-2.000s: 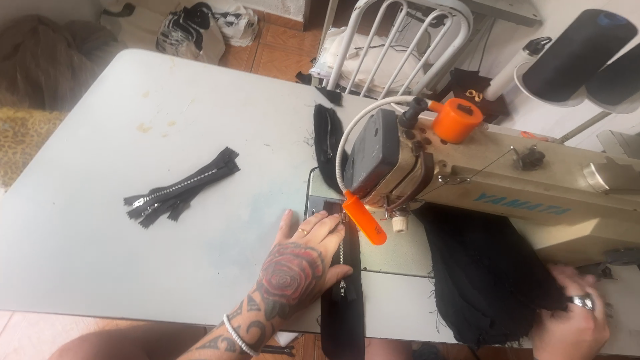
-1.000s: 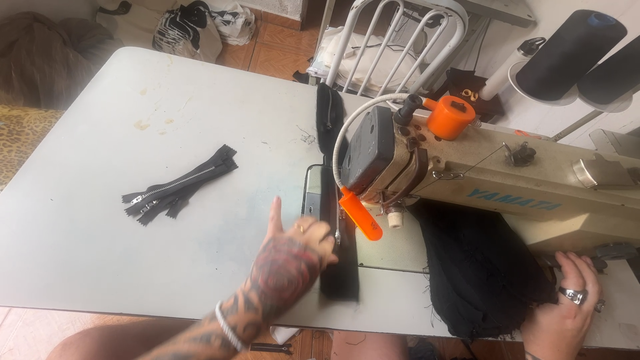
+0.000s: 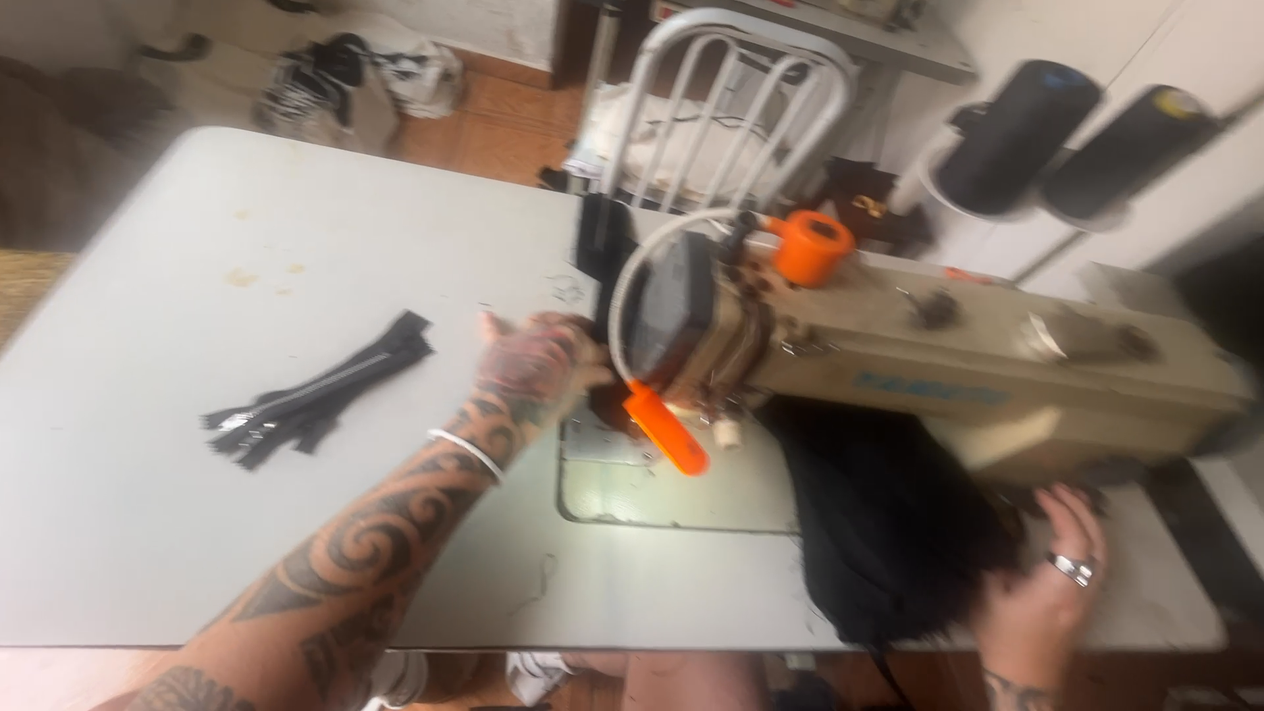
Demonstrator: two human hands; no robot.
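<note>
My left hand (image 3: pixel 543 365) reaches to the left side of the industrial sewing machine (image 3: pixel 889 365), with its fingers at a black fabric strip (image 3: pixel 604 237) that runs along the machine's head. Blur hides whether the fingers grip it. Under the machine's arm lies a bunched black fabric piece (image 3: pixel 879 513). My right hand (image 3: pixel 1052 573), wearing a ring, is at the right edge of that fabric, fingers bent; its hold is unclear. Black zippers (image 3: pixel 321 390) lie crossed in a small pile on the table, left of my left hand. The needle area is partly hidden behind an orange lamp (image 3: pixel 670 430).
The pale table (image 3: pixel 197 553) carries the machine. Behind it stands a white metal chair (image 3: pixel 731 109) with cloth on its seat. Two dark thread cones (image 3: pixel 1017 133) stand at the back right. Fabric heaps (image 3: pixel 331 89) lie on the floor beyond the table.
My left hand has moved away from me along the machine's left side. The black strip that lay beside the needle area near the table's front edge no longer shows there.
</note>
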